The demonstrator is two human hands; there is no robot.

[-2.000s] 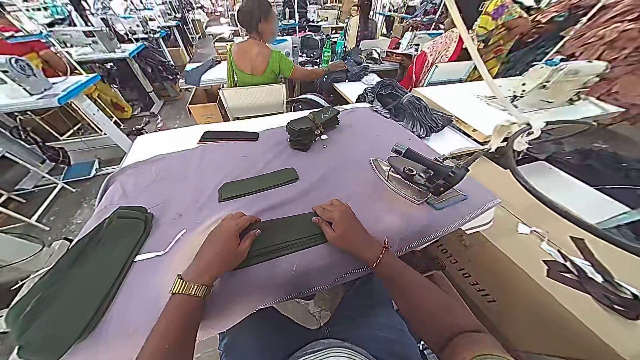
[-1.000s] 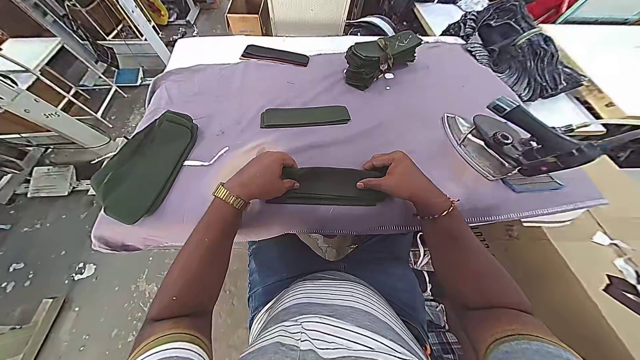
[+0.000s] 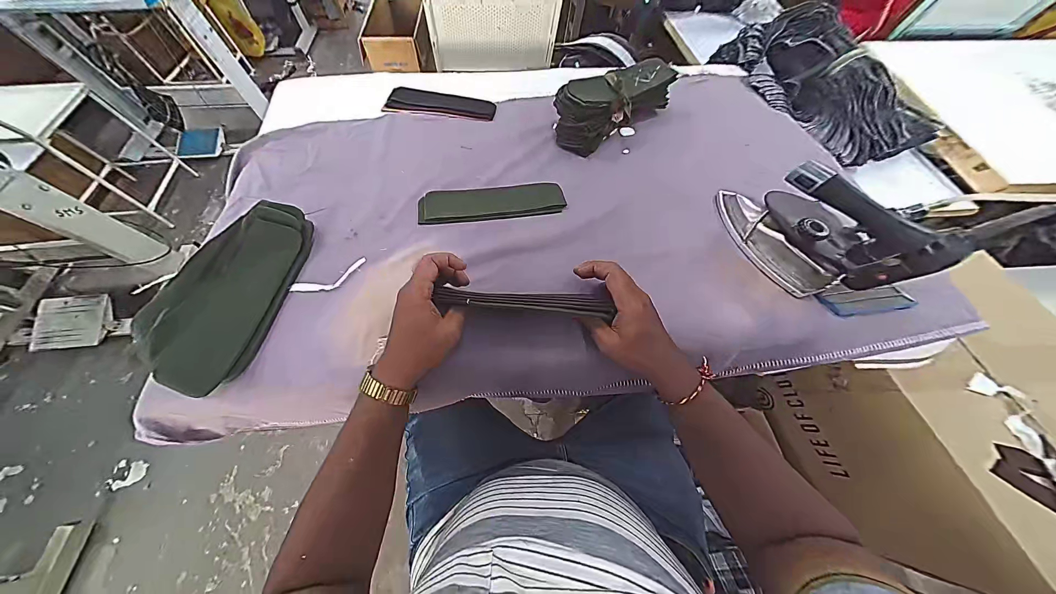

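Observation:
Between my hands is a stack of dark green fabric pieces (image 3: pixel 528 303), turned edge-on so its layers show. My left hand (image 3: pixel 427 318) grips its left end and my right hand (image 3: pixel 623 318) its right end. Beyond it on the purple cloth (image 3: pixel 660 198) lies a flat stack of green strips (image 3: pixel 492 203). Larger green fabric pieces (image 3: pixel 227 297) are piled at the left, near a white strip (image 3: pixel 330 278). A tied bundle of dark green pieces (image 3: pixel 610 103) and a black strip stack (image 3: pixel 440 103) lie at the far side.
An electric iron (image 3: pixel 825 235) rests at the right of the table, partly over a blue-edged plate (image 3: pixel 866 301). A pile of dark bundled fabric (image 3: pixel 833 82) is at the back right. A cardboard box (image 3: pixel 874 445) stands right of my legs; a white metal frame (image 3: pixel 74 214) is at left.
The stack, flat on the cloth between my hands one second ago, has been tipped edge-on in my grip. The view has swung down since two seconds ago.

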